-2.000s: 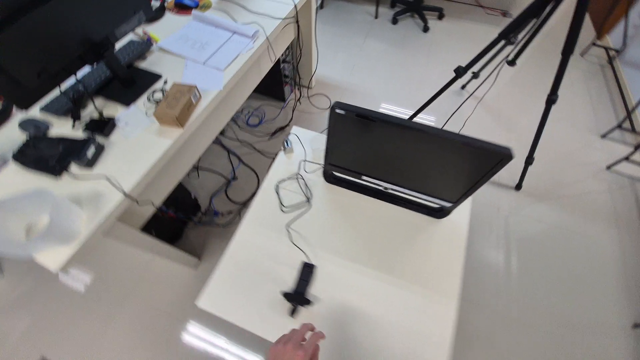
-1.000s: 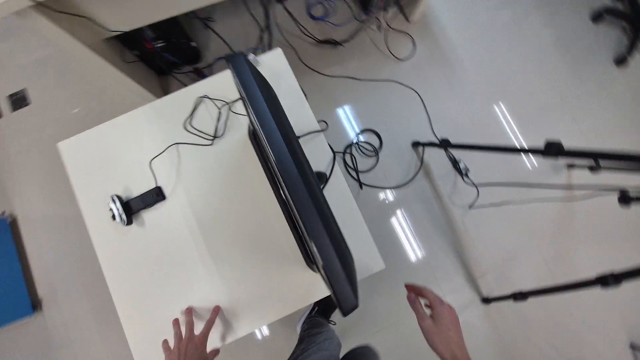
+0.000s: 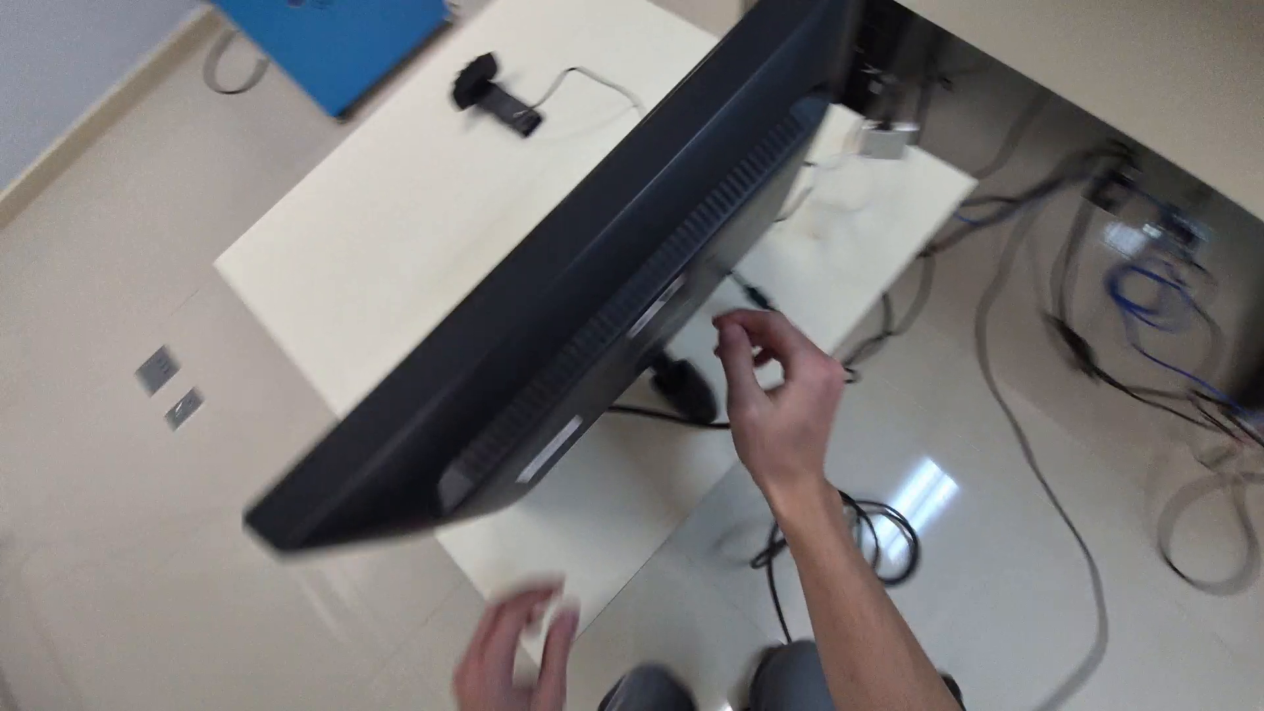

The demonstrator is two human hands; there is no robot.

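Note:
A black flat-screen monitor (image 3: 553, 286) stands on a white table (image 3: 395, 227), its vented back turned toward me. My right hand (image 3: 785, 390) is behind it, thumb and fingertips brought together near a cable plug (image 3: 752, 291) and a black connector (image 3: 683, 390). Whether anything thin is between those fingertips cannot be told. Low at the table's near edge, my left hand (image 3: 513, 647) is blurred, fingers apart and curved, holding nothing. A black webcam (image 3: 494, 96) on a cable lies on the table beyond the monitor.
Black cable loops (image 3: 884, 538) lie on the floor beside my legs. More cables, with a blue one (image 3: 1145, 296), spread on the floor at right under another desk (image 3: 1116, 59). A blue panel (image 3: 341, 39) is at the top left. A small white box (image 3: 886, 140) sits by the table's corner.
The view has swung round to the monitor's back. My right hand, over the floor beside the table one second ago, is now behind the monitor with its fingertips together.

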